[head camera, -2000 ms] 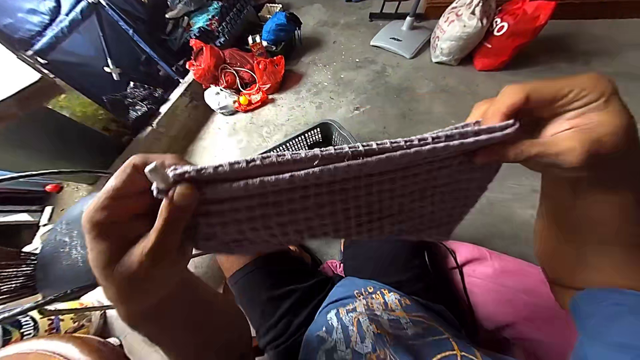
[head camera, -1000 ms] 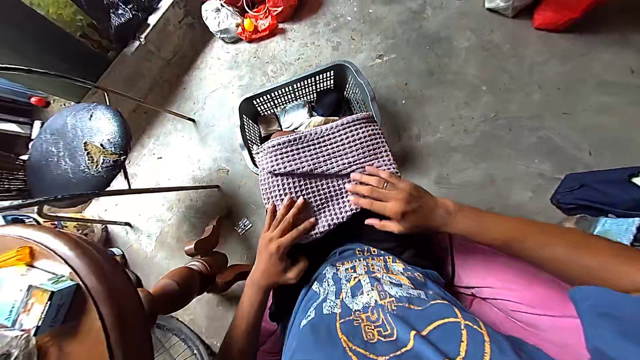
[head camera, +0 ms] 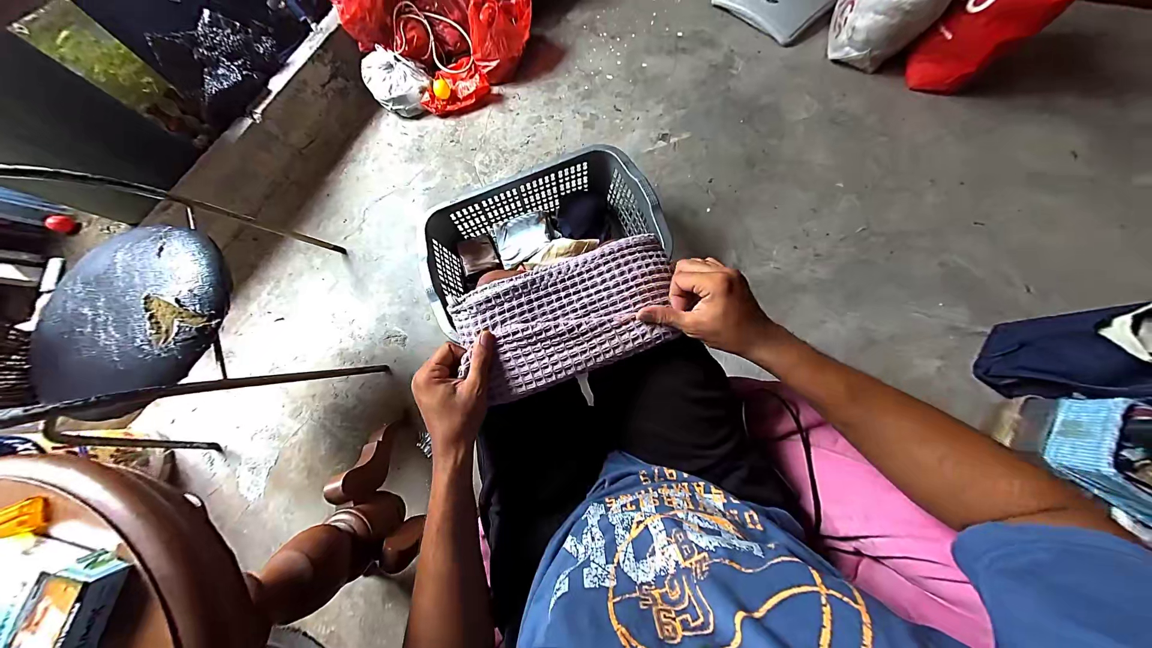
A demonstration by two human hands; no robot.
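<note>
A folded mauve waffle-weave cloth (head camera: 567,315) lies over my lap and covers the near part of a grey plastic basket (head camera: 661,211). My left hand (head camera: 454,391) pinches the cloth's left edge, thumb on top. At the right edge, my right hand (head camera: 711,301) grips it between thumb and curled fingers. Inside the basket, beyond the cloth, a silvery folded piece (head camera: 524,236), a dark rolled cloth (head camera: 583,214) and a cream cloth (head camera: 562,252) show; the rest of the contents is hidden.
To the left are a round stool with a torn black seat (head camera: 130,310) and a round wooden table (head camera: 153,540). Red plastic bags (head camera: 495,36) lie on the concrete floor ahead. A dark blue cloth (head camera: 1044,351) and a light blue woven container (head camera: 1084,441) are at the right.
The cloth was held up lengthwise two seconds ago, then lay under both flattened hands on my lap. Now it is a narrower strip, gripped at both ends.
</note>
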